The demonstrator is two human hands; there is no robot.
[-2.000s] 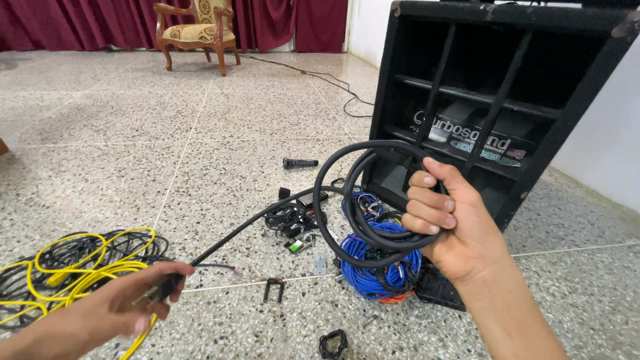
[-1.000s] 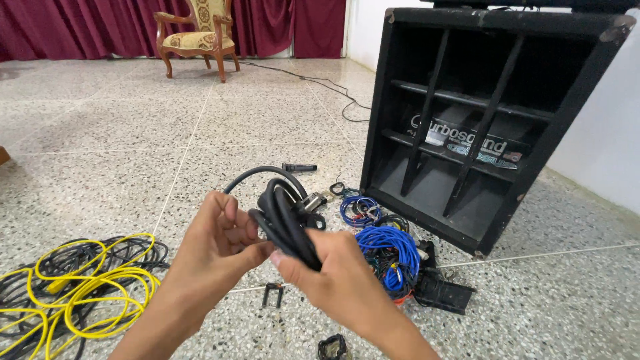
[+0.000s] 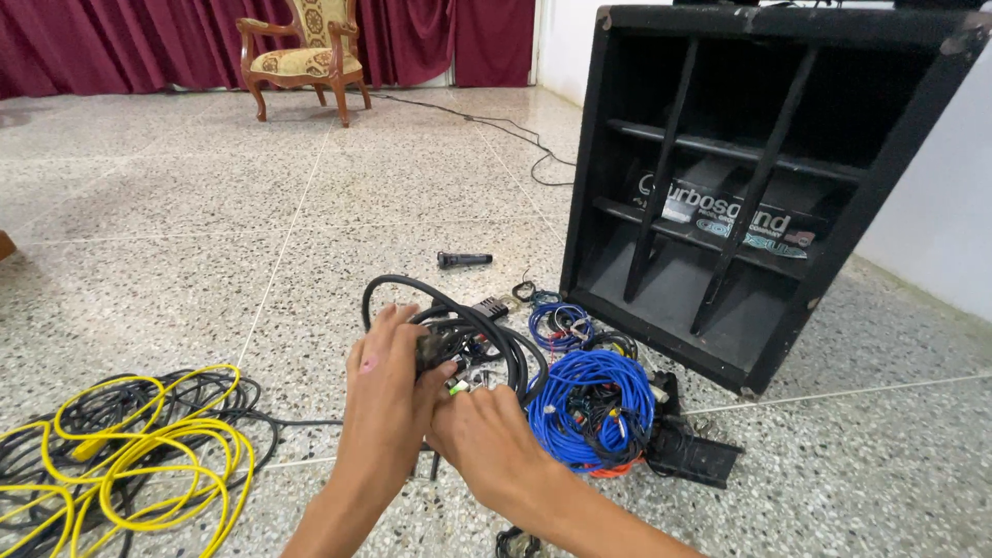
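A thick black cable (image 3: 434, 288) hangs in loops from my two hands at the centre of the head view. My left hand (image 3: 395, 372) is closed around a dark part of it, perhaps its plug end, which the fingers partly cover. Against it, thumb side near the left thumb, my right hand (image 3: 492, 434) grips the lower part of the loops. Just right of the loops lies a coil of blue cable (image 3: 554, 434) on the floor. Small connectors and black leads show behind the held cable, partly hidden.
A large black speaker cabinet (image 3: 744, 310) stands at the right. Yellow cable (image 3: 124, 465) and black cable (image 3: 194, 387) lie tangled at the left. A dark cylindrical device (image 3: 465, 260) lies on the terrazzo floor. Farther back are an armchair (image 3: 306, 62) and another black cable (image 3: 496, 122).
My hands started apart, the right holding the loops up and the left on the cable's far end. They have come together at the centre, both on the looped cable.
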